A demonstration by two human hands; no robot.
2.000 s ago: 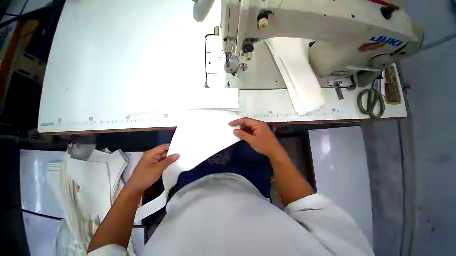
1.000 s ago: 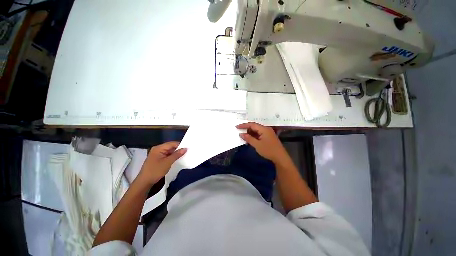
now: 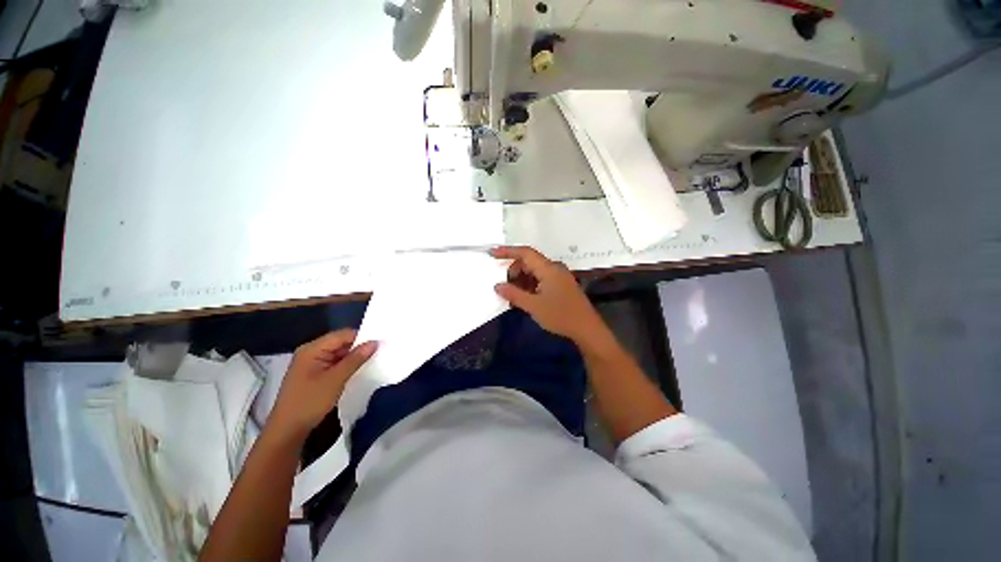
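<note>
A white cut piece point(image 3: 423, 307) hangs over the table's front edge toward my lap, its upper part lying on the table in front of the presser foot and needle point(image 3: 484, 148). My left hand point(image 3: 325, 375) pinches its lower left side between thumb and fingers. My right hand point(image 3: 540, 290) pinches its right edge near the table edge. A narrow white fabric strip point(image 3: 321, 472) trails below my left hand. Whether the cloth's far end reaches under the presser foot is washed out by glare.
The cream JUKI lockstitch machine point(image 3: 703, 55) spans the upper right. Folded stacked pieces point(image 3: 628, 181) lie under its arm. Scissors point(image 3: 783, 217) and a small brown-gold tray point(image 3: 827, 181) are at the table's right end. A cut-piece pile point(image 3: 181, 428) lies lower left.
The whole view shifts and tilts slightly. Both hands keep their grip on the white piece, and the cloth lies much as before.
</note>
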